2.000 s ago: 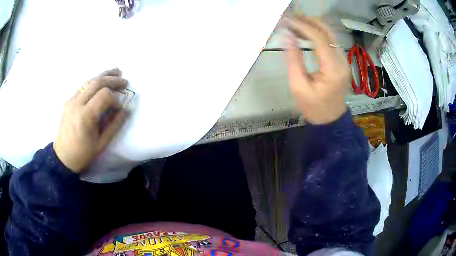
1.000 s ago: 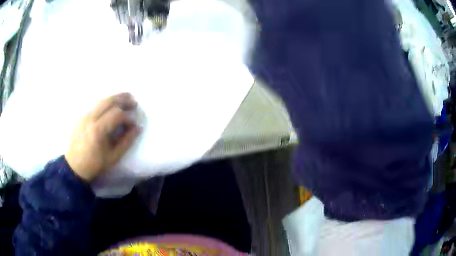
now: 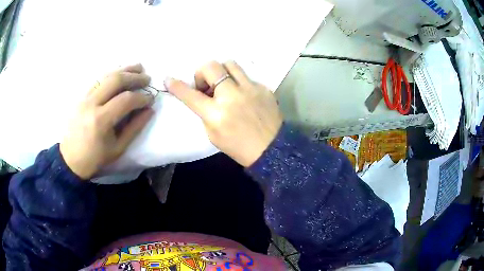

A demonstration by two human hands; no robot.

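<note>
A white fabric panel (image 3: 239, 32) lies over the table. My left hand (image 3: 109, 119) rests on it with curled fingers, thumb and fingertips pinching the cloth near a short dark thread line (image 3: 156, 90). My right hand (image 3: 233, 108), with a ring, is on the panel just to the right. Its index fingertip is at the right end of the dark line. Whether it pinches the thread is too small to tell. A small piece of the presser foot (image 3: 150, 2) shows at the top edge.
The machine base with blue lettering (image 3: 433, 8) is at the upper right. Red-orange scissors (image 3: 395, 87), a small grey-brown plate (image 3: 373, 99) and stacked white pieces (image 3: 438, 87) lie right. An orange-brown bundle (image 3: 382, 148) with loose white cloth is below the table edge.
My right arm has come back from reaching forward across the right side, and my right hand is now beside my left. The needle area has moved up almost out of view.
</note>
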